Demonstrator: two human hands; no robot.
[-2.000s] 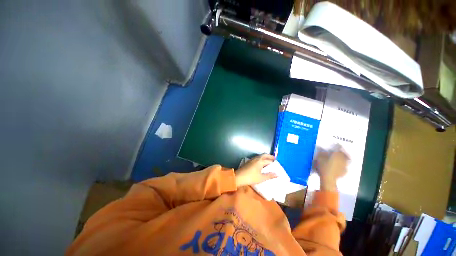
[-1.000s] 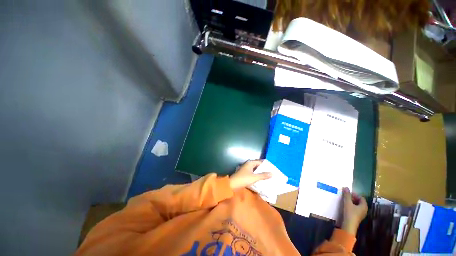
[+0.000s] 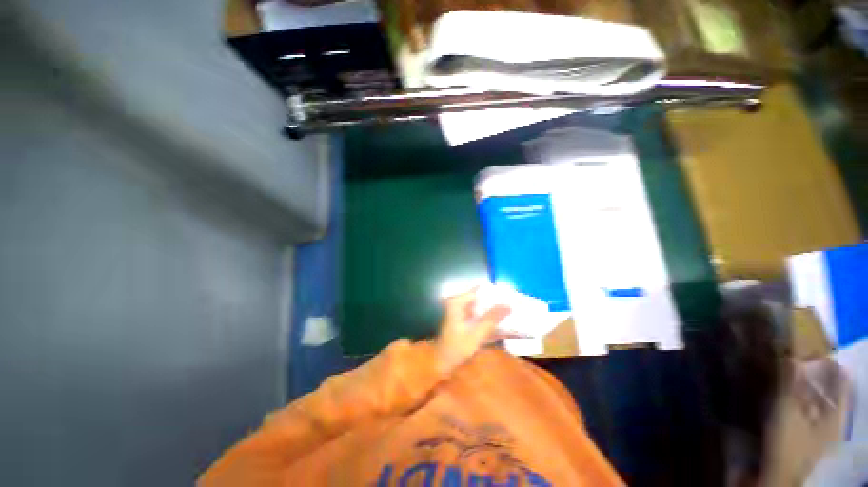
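Observation:
The carton blank [image 3: 523,249] lies flat on the green bench, with a blue panel beside a long white panel. No sticker can be made out on its blue panel in this blurred view. My left hand [image 3: 470,323] holds a white label sheet [image 3: 523,314] over the blank's lower left part. My right hand [image 3: 809,411] is blurred at the lower right, against the blue-and-white stock of carton blanks [image 3: 855,290]. Whether its fingers grip a blank cannot be told.
A metal rail [image 3: 533,103] crosses behind the blank, with a thick folded white bundle [image 3: 542,43] above it. A black box [image 3: 328,62] stands at the back left. A brown board [image 3: 761,181] lies at the right. A paper scrap [image 3: 318,330] is on the blue floor.
My right hand has left the white panel's lower right edge and moved right to the stock of blanks. The view has turned and shifted right. The small white sticker seen earlier is no longer discernible.

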